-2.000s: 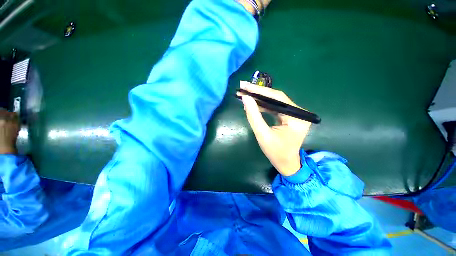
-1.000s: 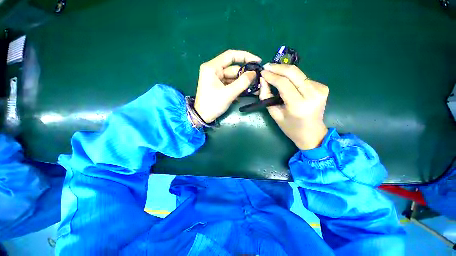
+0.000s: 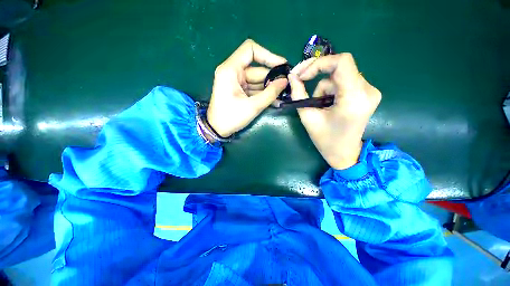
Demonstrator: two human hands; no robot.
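Note:
My left hand (image 3: 237, 92) pinches a round black device housing (image 3: 278, 74) between thumb and fingers, above the dark-green belt (image 3: 168, 50). My right hand (image 3: 341, 106) holds a long black tool (image 3: 311, 103), lying crosswise under its fingers. The right thumb and index fingertips meet at the right edge of the housing; whether a small part is between them is hidden. A second dark unit (image 3: 317, 47) with a yellow-gold spot lies on the belt just beyond my right hand.
A neighbour's blue sleeve (image 3: 25, 218) is at the lower left. Another bit of blue clothing (image 3: 492, 211) shows at the right edge. The belt's front edge (image 3: 246, 195) runs before my body. A red item (image 3: 454, 208) is below the belt at the right.
My left arm came back from the far side of the belt, and the housing is now in my left hand. My right hand moved right and slightly away from me; the tool's angle changed.

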